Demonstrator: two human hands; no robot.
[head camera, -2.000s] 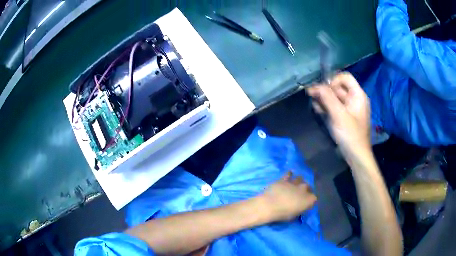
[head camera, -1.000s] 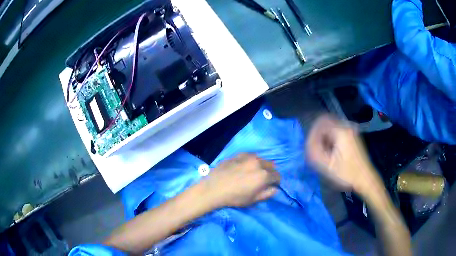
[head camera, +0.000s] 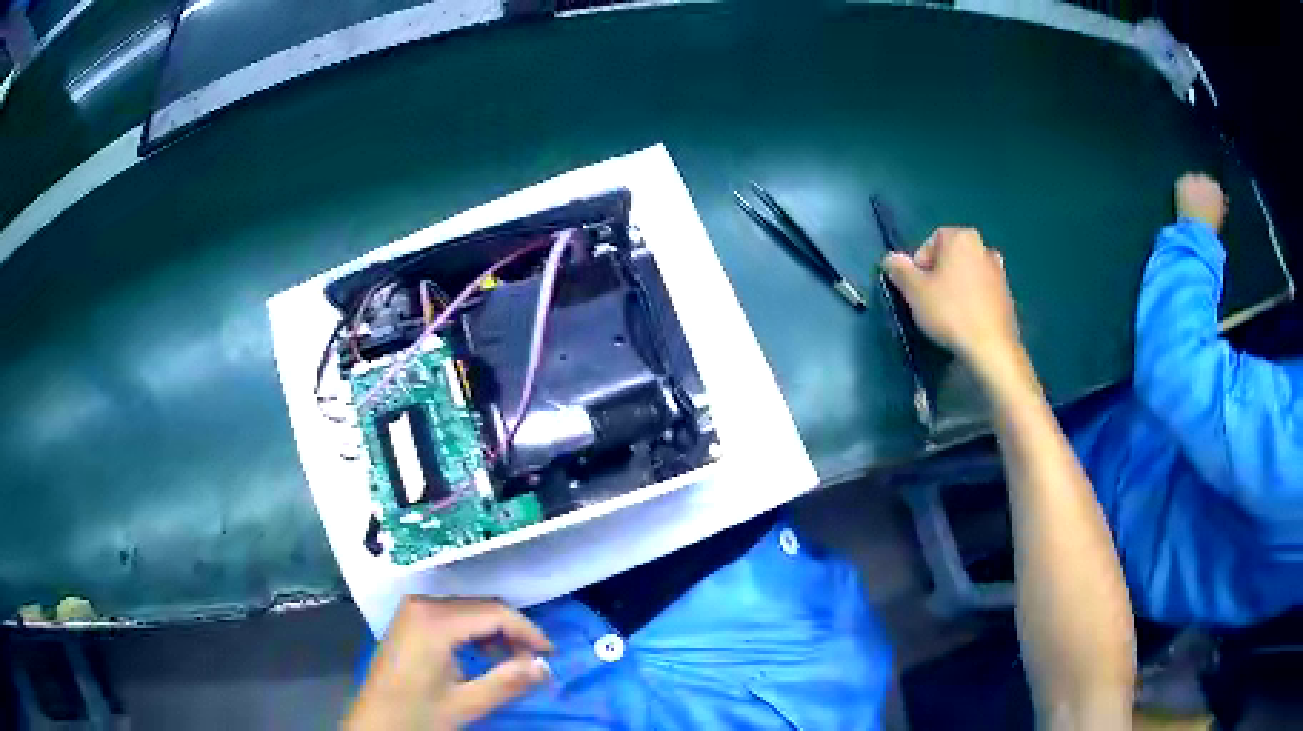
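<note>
The open white projector unit (head camera: 600, 521) lies on a white sheet (head camera: 765, 429) on the bench. Its green main board (head camera: 455, 414) is on the left, beside a black plastic housing (head camera: 586, 350). Pale lilac and reddish wires (head camera: 545, 343) arch over them. My left hand (head camera: 450, 664) is at the bottom edge, partly cut off, fingers curled and apart, below the sheet. My right hand (head camera: 955, 293) is right of the unit, its fingertips closed on a slim dark tool (head camera: 909, 350) at the bench; its exact kind is unclear. Dark tweezers (head camera: 805, 249) lie between unit and right hand.
The green bench (head camera: 157, 429) has a worn front edge. A pale rail (head camera: 329, 60) curves along the back left. At the right, another person's blue sleeve (head camera: 1183, 300) and hand (head camera: 1200, 200) rest at the bench. A grey frame (head camera: 943, 550) is below the bench edge.
The view has shifted, so the unit appears lower and further right. My right hand has moved from beside my body to the tools on the bench. My left hand has moved left from my chest.
</note>
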